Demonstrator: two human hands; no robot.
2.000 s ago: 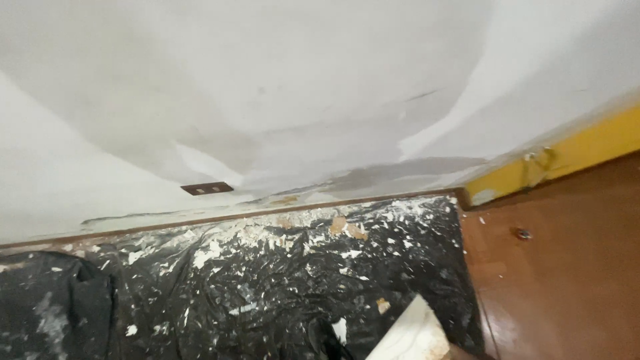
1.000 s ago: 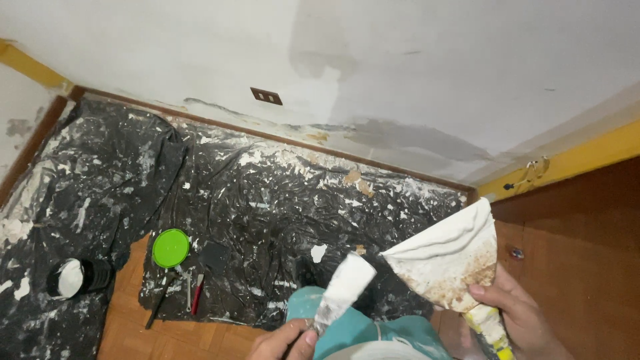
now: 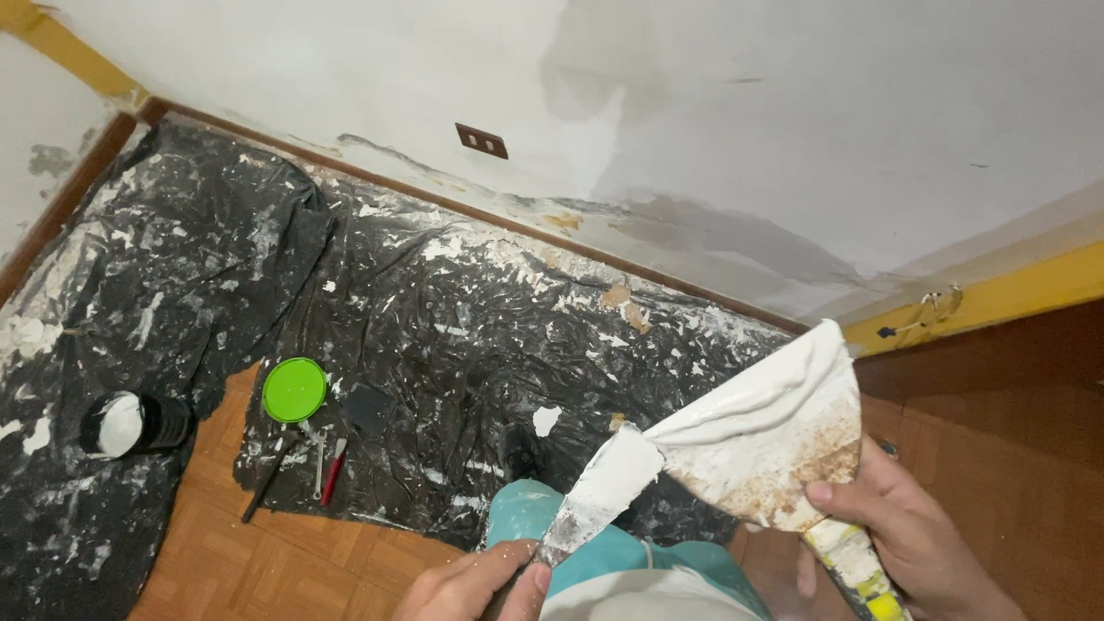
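My left hand point(image 3: 487, 585), at the bottom centre, grips a narrow putty knife point(image 3: 599, 492) whose blade is coated with white compound. Its tip meets the corner of a wide taping knife point(image 3: 768, 440), held in my right hand point(image 3: 906, 526) at the lower right. Thick white compound lies in ridges along the wide blade's edge, and brown rust stains show nearer the handle. My right fingers wrap the neck and the compound-smeared yellow and black handle. Beyond both tools stands a white wall point(image 3: 733, 129) with grey patches and flaking low down.
A black plastic sheet point(image 3: 414, 345) strewn with flakes covers much of the parquet point(image 3: 276, 561). On it are a black tub of white compound point(image 3: 121, 424), a green lid point(image 3: 295, 390), a hammer-like tool point(image 3: 269, 479) and a red-handled tool point(image 3: 333, 473). Wires point(image 3: 927, 315) protrude at right; an outlet plate point(image 3: 481, 141) is on the wall.
The view has swung left, bringing the tub and lid into sight. Since a second ago, the narrow knife has come up against the wide knife's corner; before, they were apart.
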